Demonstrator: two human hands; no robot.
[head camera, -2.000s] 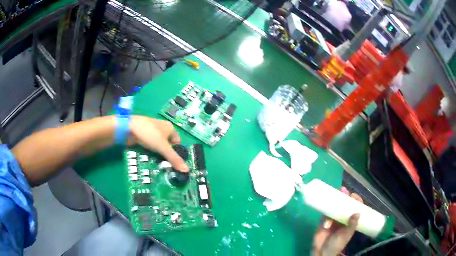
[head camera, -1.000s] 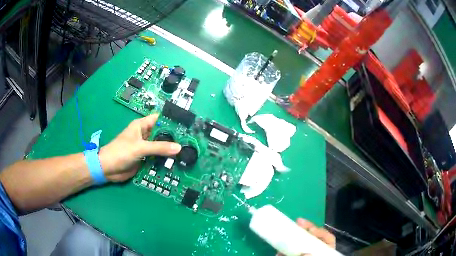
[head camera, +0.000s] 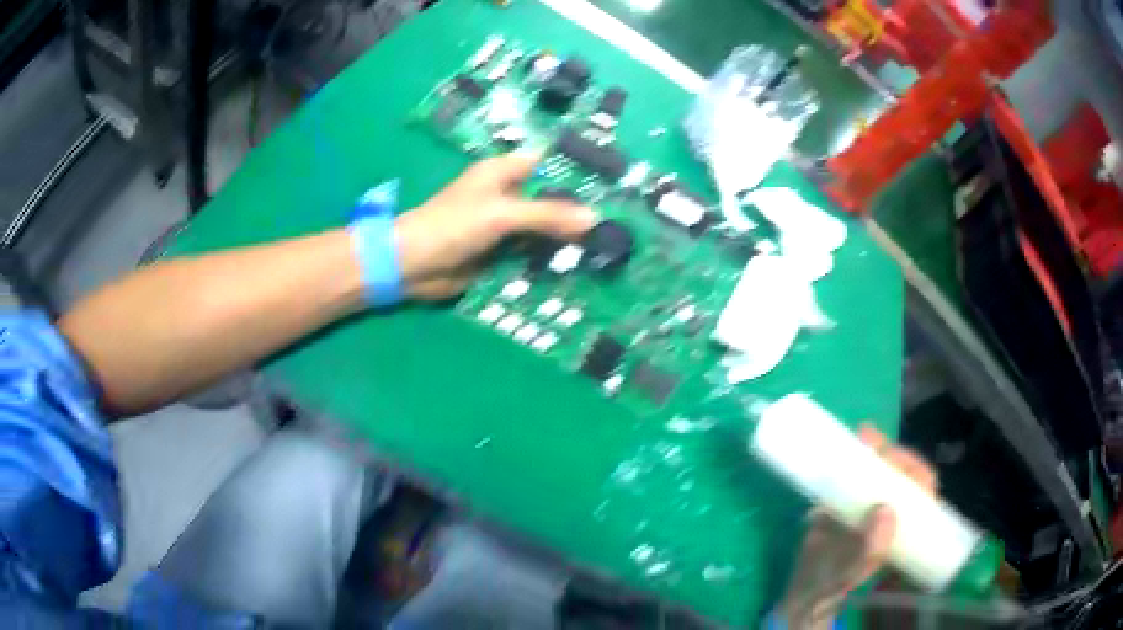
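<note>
A populated green circuit board (head camera: 647, 302) lies on the green mat in front of me. My left hand (head camera: 487, 228), with a light blue wrist band, holds the board's left part, with a finger beside a round black component (head camera: 606, 246). My right hand (head camera: 862, 523), at the lower right and blurred, holds a white glue dispenser (head camera: 856, 486) with a green rear cap. The dispenser's front end points up and left, apart from the board; its thin tip is blurred. White smears (head camera: 665, 474) mark the mat below the board.
A second green board (head camera: 493, 105) lies behind the first. Crumpled white paper (head camera: 770, 302) lies right of the board, with a crinkled clear container (head camera: 748, 117) above it. A red-wrapped post (head camera: 917, 123) and a black bin (head camera: 1028, 271) stand at the right.
Since two seconds ago, the front board has turned and now reaches close to the paper. Over the last second the view has shifted, so the boards appear higher and farther right. Both hands keep their holds.
</note>
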